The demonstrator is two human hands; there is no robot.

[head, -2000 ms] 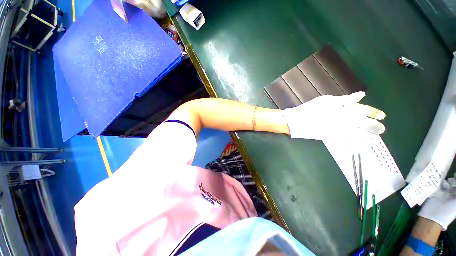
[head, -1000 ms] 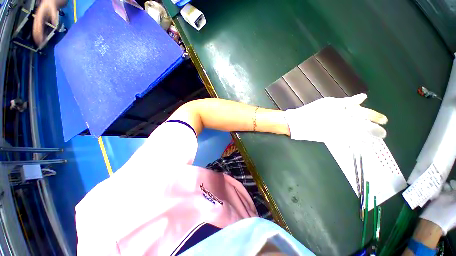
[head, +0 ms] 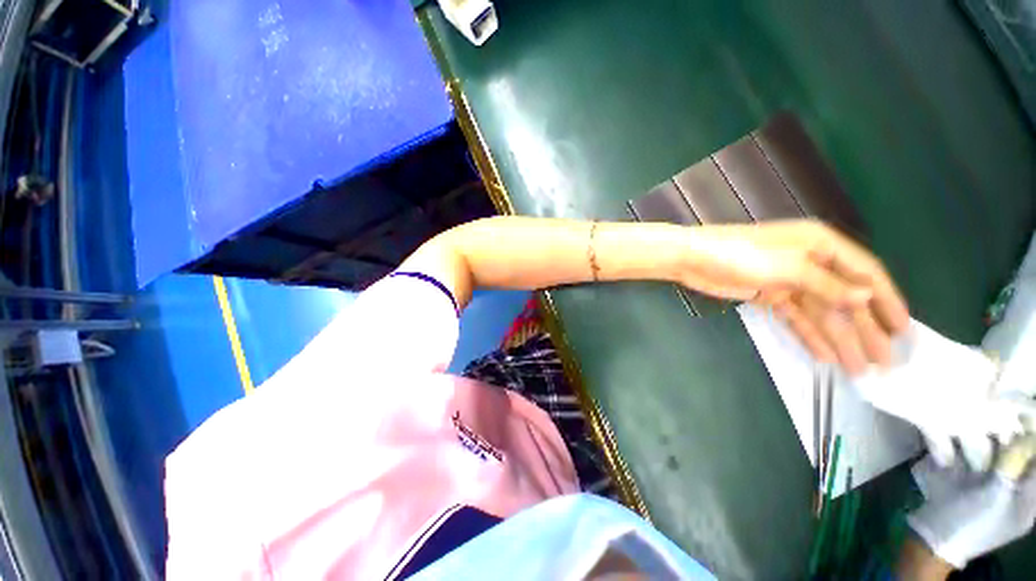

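Note:
My left hand (head: 824, 289) is bare and slightly blurred, over the white printed sheet. Its fingers are loosely bent and a little apart, with the fingertips at the cuff of a limp white glove (head: 934, 386). My right hand (head: 977, 499), in a white glove, is at the lower right, partly cut off by the picture's edge. It grips the limp glove by its finger end. The printed sheet (head: 784, 352) lies partly under my left hand, with thin silver pointed pieces (head: 821, 426) on it.
A dark four-band block (head: 738, 182) lies beyond my left forearm. Narrow green strips (head: 835, 511) lie near the sheet's lower edge. A small white holder (head: 471, 17) is at the bench's top left edge. A large blue box (head: 307, 102) stands beside the bench.
The white glove has come off my left hand, which is now bare. My right hand has moved inward from the right edge and holds that glove. The view has shifted slightly.

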